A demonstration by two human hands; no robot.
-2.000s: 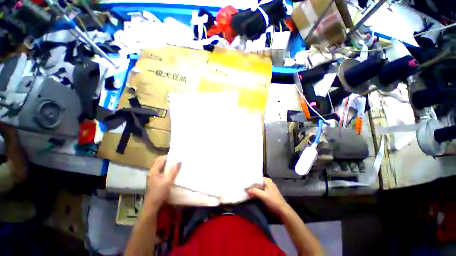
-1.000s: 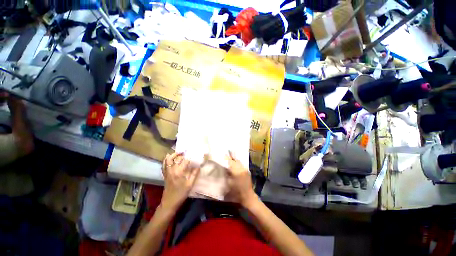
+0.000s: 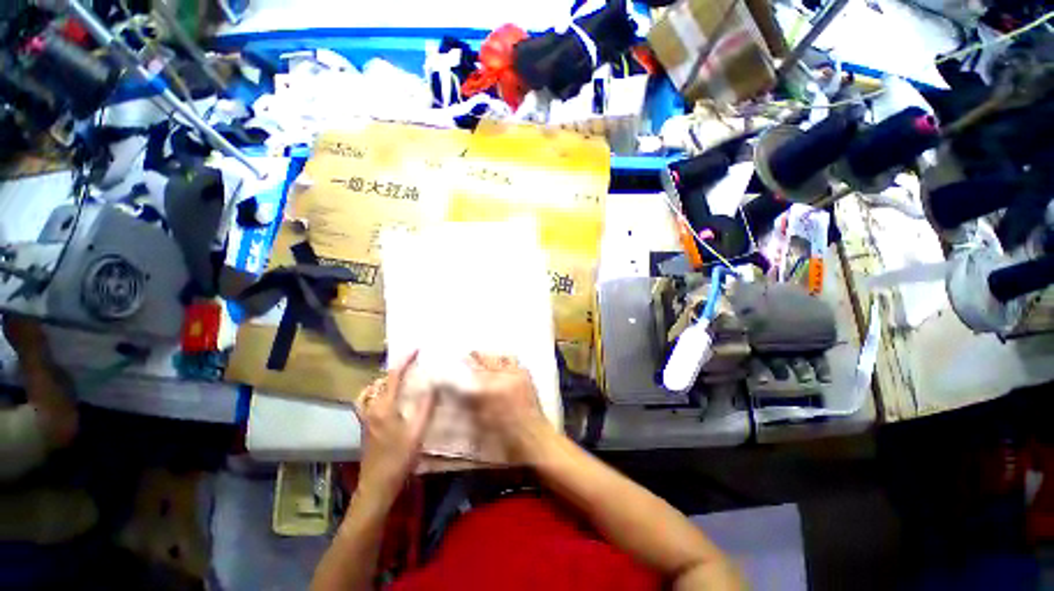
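A stack of white cut panels lies on the tan and yellow-orange cardboard sheets, its near edge at the table's front edge. My left hand rests on the near left part of the stack, fingers pointing forward and slightly spread. My right hand lies on the near right part, blurred, with its fingers bent over the top panel. I cannot tell whether either hand grips a panel. Dark fabric strips lie on the cardboard left of the stack.
The overlock machine stands right of the panels, with a blue hose. Dark thread cones are behind it. Another sewing machine and a person's arm are at the left. A blue crate with white scraps is at the back.
The panels, held by both sides at the near edge two seconds ago, now lie under my hands. Since one second ago, my right hand has moved left, closer to my left hand. The camera view has shifted.
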